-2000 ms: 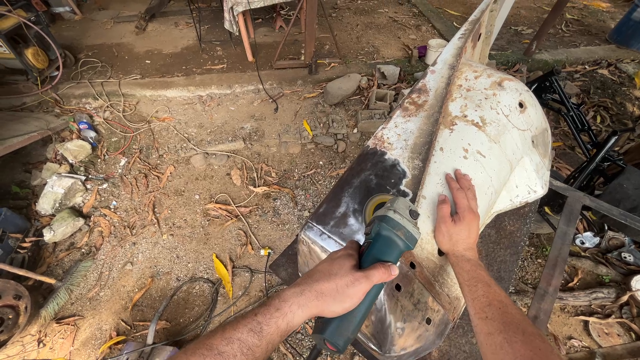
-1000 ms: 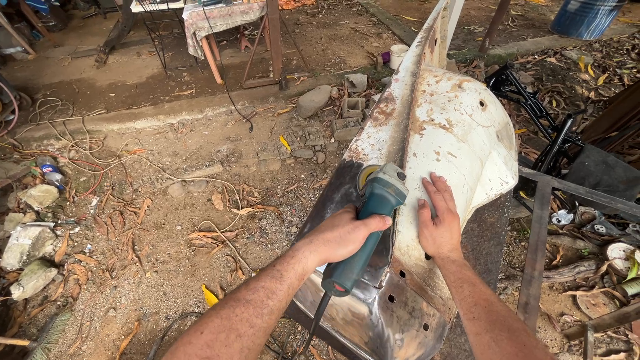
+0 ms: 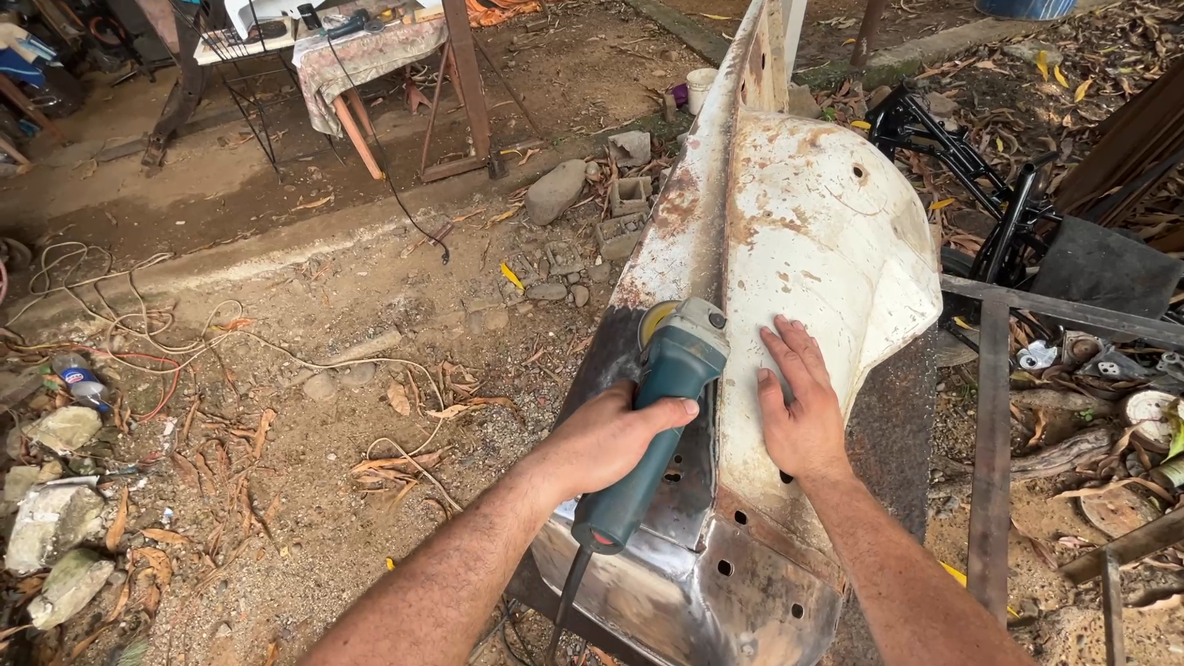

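Note:
My left hand is wrapped around the body of a teal angle grinder, thumb on top. The grinder's yellowish disc is at the dark bare-metal strip on the left side of a white, rust-spotted sheet-metal vehicle panel. Whether the disc touches the metal cannot be told. Flat on the white paint, right of the grinder, lies my right hand, fingers a little apart and holding nothing. The panel's lower end is bare metal with several holes. Beneath the panel is a rusty metal plate.
A steel frame and a black tubular frame are on the right. The grinder's cord hangs below. Stones and concrete blocks lie beyond the panel's left side. A cloth-covered table stands behind; thin cords cross the ground.
The grinder in my left hand has moved up along the dark strip since the earliest frame. My right hand stays on the white paint. The view has shifted.

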